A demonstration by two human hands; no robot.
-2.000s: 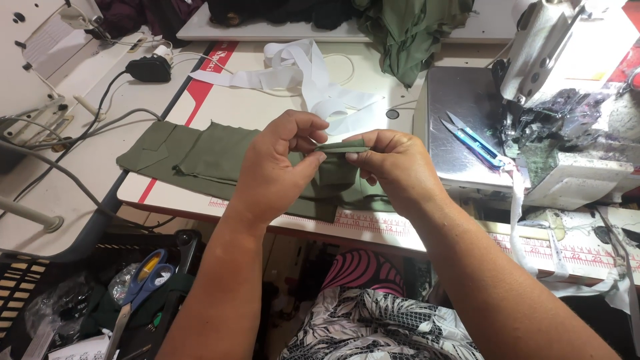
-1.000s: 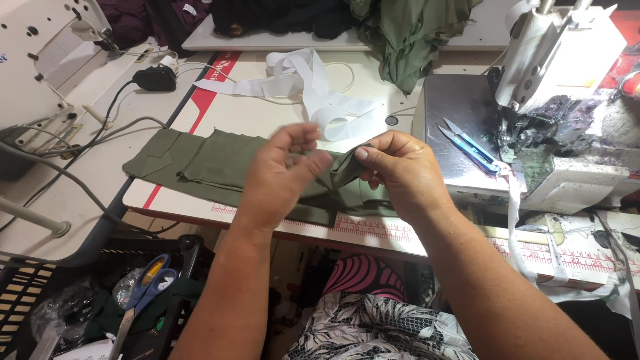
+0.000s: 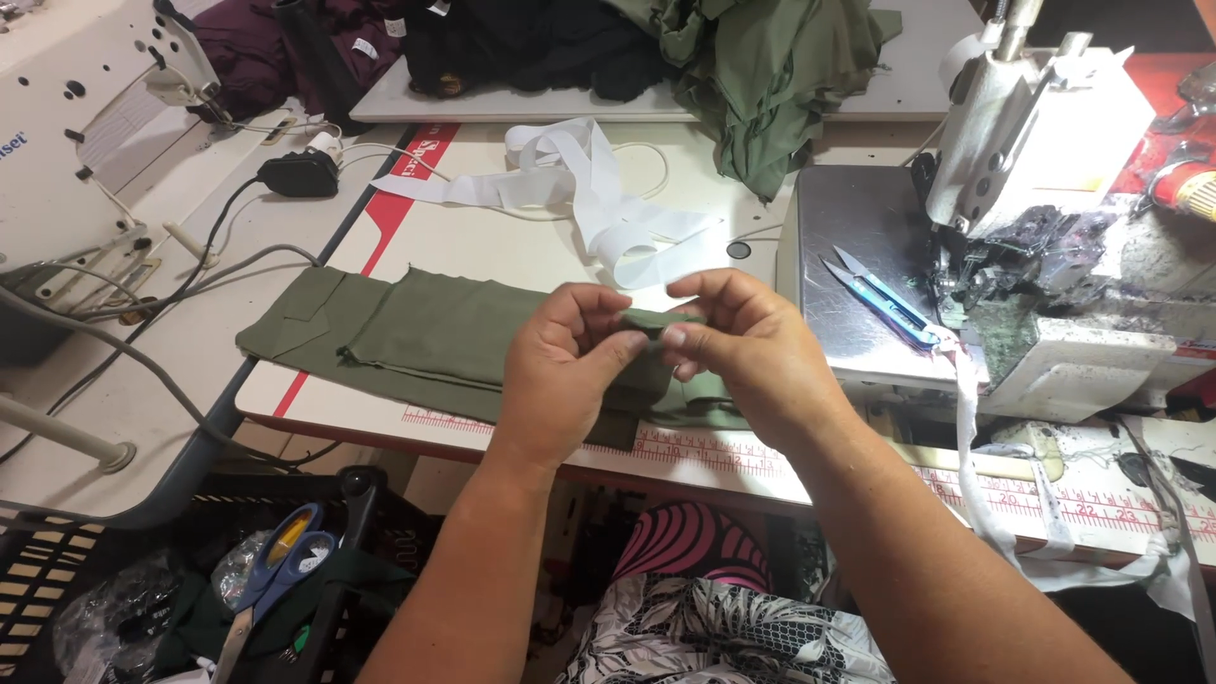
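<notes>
My left hand (image 3: 579,351) and my right hand (image 3: 736,347) pinch the folded edge of an olive green fabric piece (image 3: 655,320) between thumbs and fingers, just above the table's front. Beneath and to the left lie more olive green fabric pieces (image 3: 446,318), layered flat across the table's printed ruler edge. Behind my hands a white ribbon-like strip (image 3: 594,190) is loosely heaped. Blue-handled thread snips (image 3: 883,299) rest on the metal plate of the sewing machine (image 3: 1035,142) to the right, beside a hanging white strip.
A second sewing machine (image 3: 85,123) stands at the left, with a black plug adapter (image 3: 299,174) and cables near it. Dark and olive garments (image 3: 760,85) are piled at the back. Blue-handled scissors (image 3: 280,570) lie in a black plastic crate (image 3: 356,494) below the table.
My left hand, blurred and apart from my right hand one second ago, is now back at the fabric edge beside it. The held fold has changed shape. The flat pieces lie as before.
</notes>
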